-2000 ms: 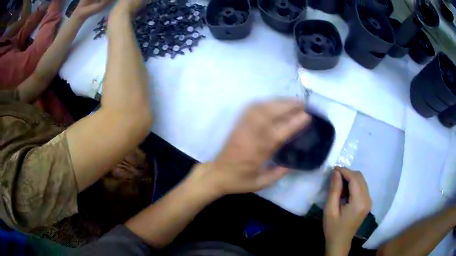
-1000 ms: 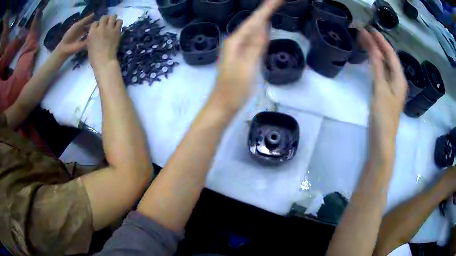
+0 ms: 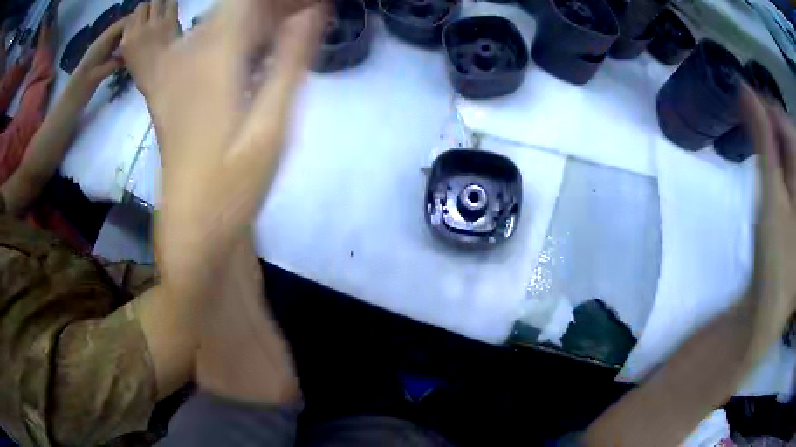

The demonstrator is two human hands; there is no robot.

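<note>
A dark housing stands alone on the white foam sheet, open side up, with a shiny ring on its central post. Neither hand touches it. My left hand is raised at the upper left, strongly blurred, and hides most of the small clip pile. Its fingertips reach the top edge, and whether it holds a part cannot be told. My right hand is at the right edge, partly cut off, with fingers extended beside stacked housings. No held part shows in it.
More housings stand along the back. Clear plastic lies right of the lone housing, with a dark green scrap at the near edge. Another person's arms reach in at the left, beside a patterned sleeve.
The housing has gone from my left hand onto the table. My left hand has moved left to the clip pile, and my right hand has moved right to the picture's edge. The view has shifted.
</note>
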